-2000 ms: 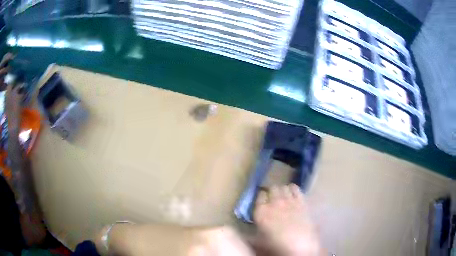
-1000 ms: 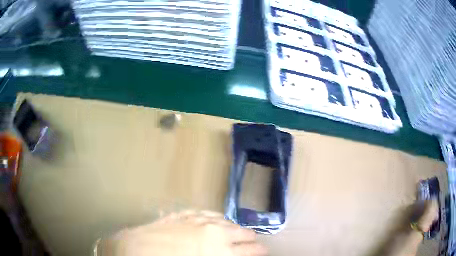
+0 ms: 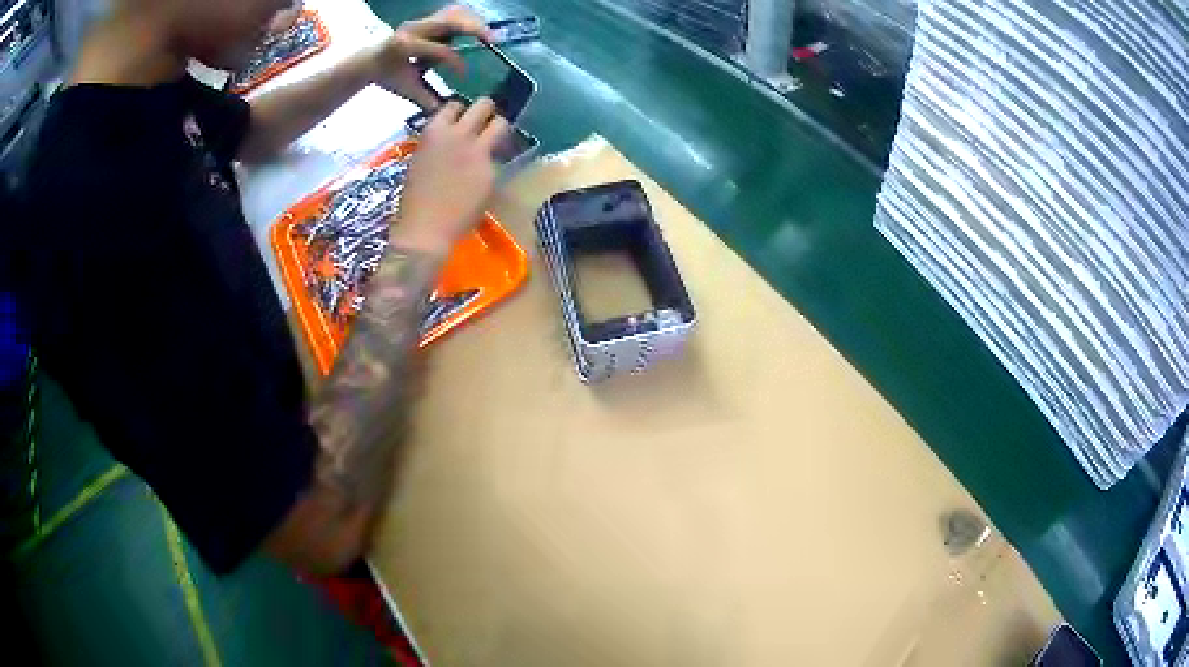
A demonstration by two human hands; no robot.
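Observation:
A stack of phone middle frames (image 3: 629, 354) stands on the brown board (image 3: 626, 521), near the neighbour. It looks like a hollow box with a dark top frame, a large window and striped silver edges. The dark corner of another frame or stack (image 3: 1067, 648) is cut off at the bottom right edge. Neither of my hands is in the picture.
A person in a black shirt sits at the left, holding a dark frame (image 3: 511, 89) in both hands. An orange tray (image 3: 290, 267) holds loose metal parts; another orange tray (image 3: 310, 50) lies beyond. Stacked blister trays (image 3: 1030, 209) stand right. A loaded tray (image 3: 1158, 593) is cut off.
The view has swung left to the neighbour. My hands have left the picture. The frame stack that was in the middle is now at most a cut-off corner at the bottom right.

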